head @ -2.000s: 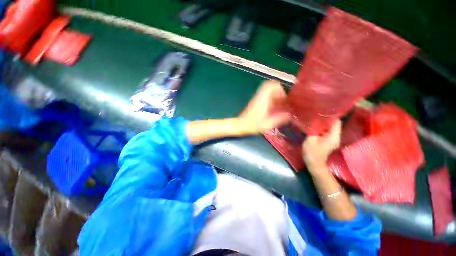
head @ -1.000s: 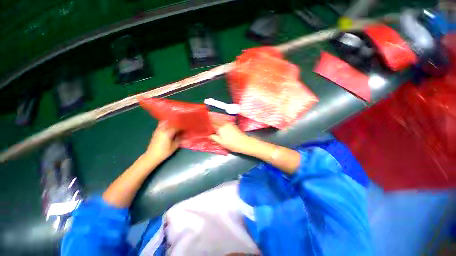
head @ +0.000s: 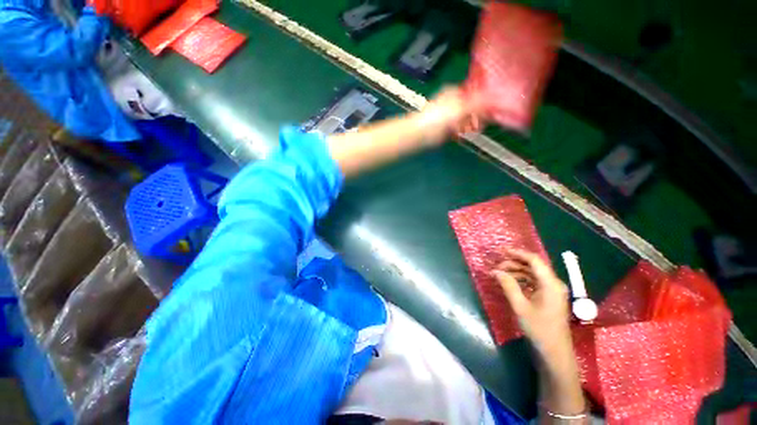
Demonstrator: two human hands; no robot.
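Note:
My left hand point(head: 461, 112) is stretched out to the conveyor's edge strip and holds a red bubble bag point(head: 515, 66) above the belt. The hand is blurred, and I cannot tell what is inside the bag. My right hand point(head: 535, 295), with a bracelet on the wrist, is over a flat red bubble bag point(head: 490, 241) on the bench. Its fingers are loosely curled and apart, and grip nothing visible. A bagged unit point(head: 349, 112) lies on the bench, partly hidden behind my left forearm.
A pile of red bubble bags point(head: 664, 357) lies at the right, with a white round-ended tool point(head: 578, 290) beside it. Dark units point(head: 423, 51) ride on the green conveyor. At the left are a blue stool point(head: 170, 207), plastic-lined boxes point(head: 75, 241), another person's blue sleeve and more red bags point(head: 207, 41).
Both hands were together on a red bag near the bench's front. Now my left hand holds one out over the conveyor, and my right hand is over another flat bag. The view has turned.

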